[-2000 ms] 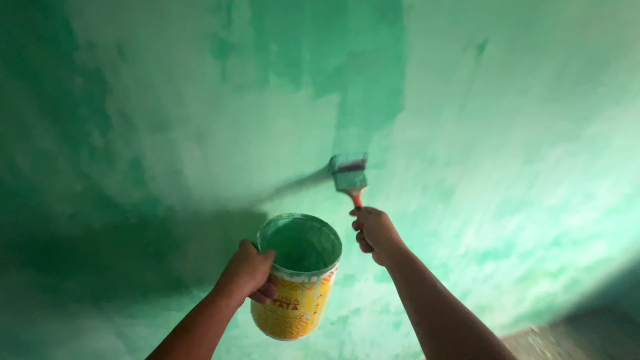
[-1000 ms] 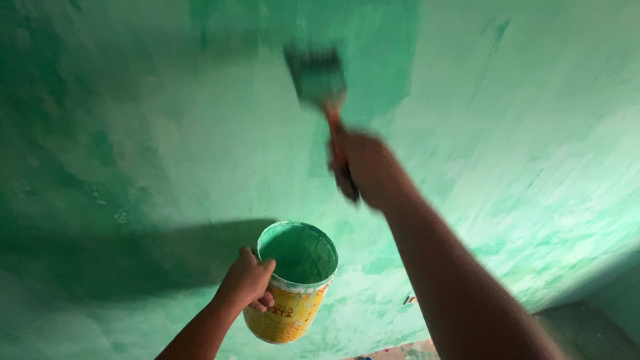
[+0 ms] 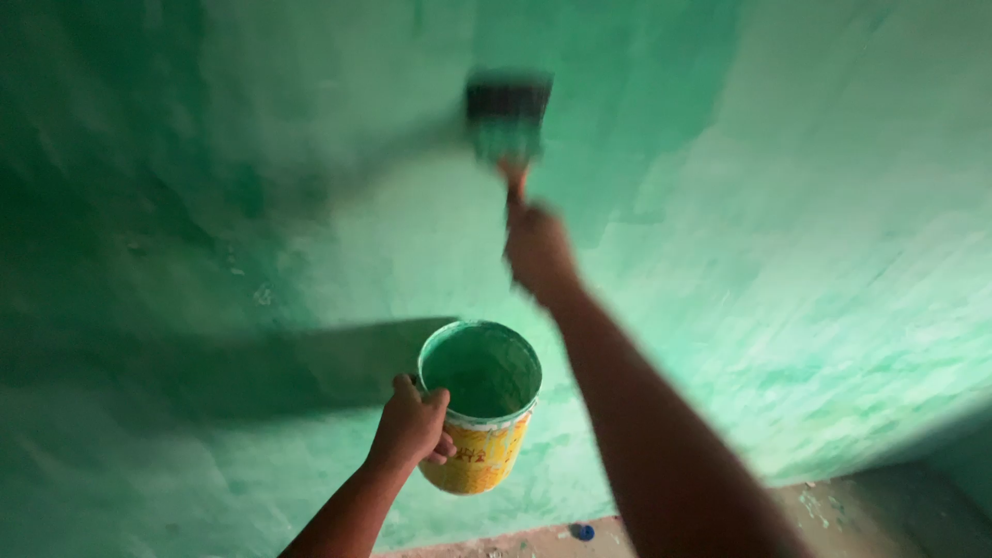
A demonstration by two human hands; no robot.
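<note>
My left hand [image 3: 415,425] grips the rim and side of a yellow plastic bucket [image 3: 484,461] bearing writing, with green paint coating its inside. The bucket is tilted so that its mouth faces me. Above and to the right of it, my right hand [image 3: 541,252] is closed around the orange-red handle of a wide paintbrush [image 3: 508,116]. The brush has dark bristles and a paint-smeared ferrule, and is blurred by motion. It is at the green wall [image 3: 666,186], beside a darker green painted patch; whether the bristles touch the wall cannot be told.
A paint-spotted floor [image 3: 845,515] runs along the wall's foot, with a small round blue object [image 3: 583,532] on it. A wall corner [image 3: 922,465] lies in shadow at the lower right. Shadows of the bucket and brush fall leftward on the wall.
My right hand has raised the brush from near the bucket's level, two seconds ago, to well above it. My left hand still holds the bucket. More floor shows at the bottom.
</note>
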